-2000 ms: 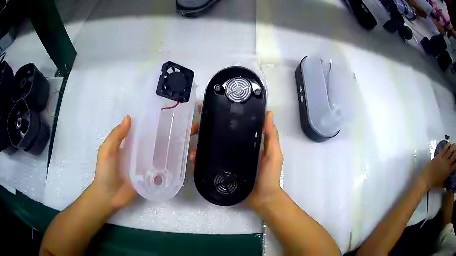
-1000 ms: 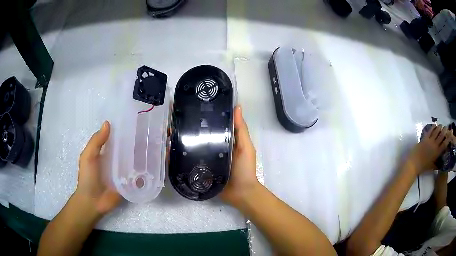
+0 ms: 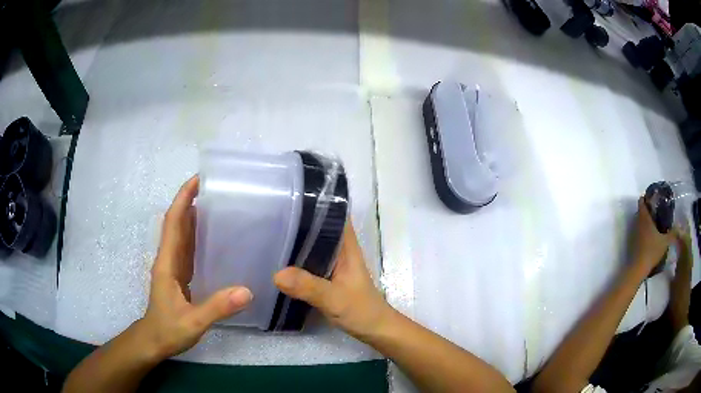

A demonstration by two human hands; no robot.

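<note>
My left hand [image 3: 188, 284] holds the frosted translucent tank body [image 3: 242, 230] at its left side, thumb across the front. My right hand [image 3: 334, 288] grips the black base housing [image 3: 321, 219] at the right, thumb on the seam side. The tank and base are together, turned on their side, with the base against the tank's right face. Clear shiny film lies around the base. The fan and the tank's inside are hidden.
A joined unit [image 3: 465, 150], frosted body on black base, stands right of centre. Black cup-like housings [image 3: 24, 211] are at far left by a green post [image 3: 54, 69]. Another person's hand [image 3: 655, 239] holds a dark part at right. Dark parts [image 3: 596, 34] lie at far right.
The tank and base were side by side with their open insides showing; now they are brought together and turned sideways. The dark object at the top edge is out of view.
</note>
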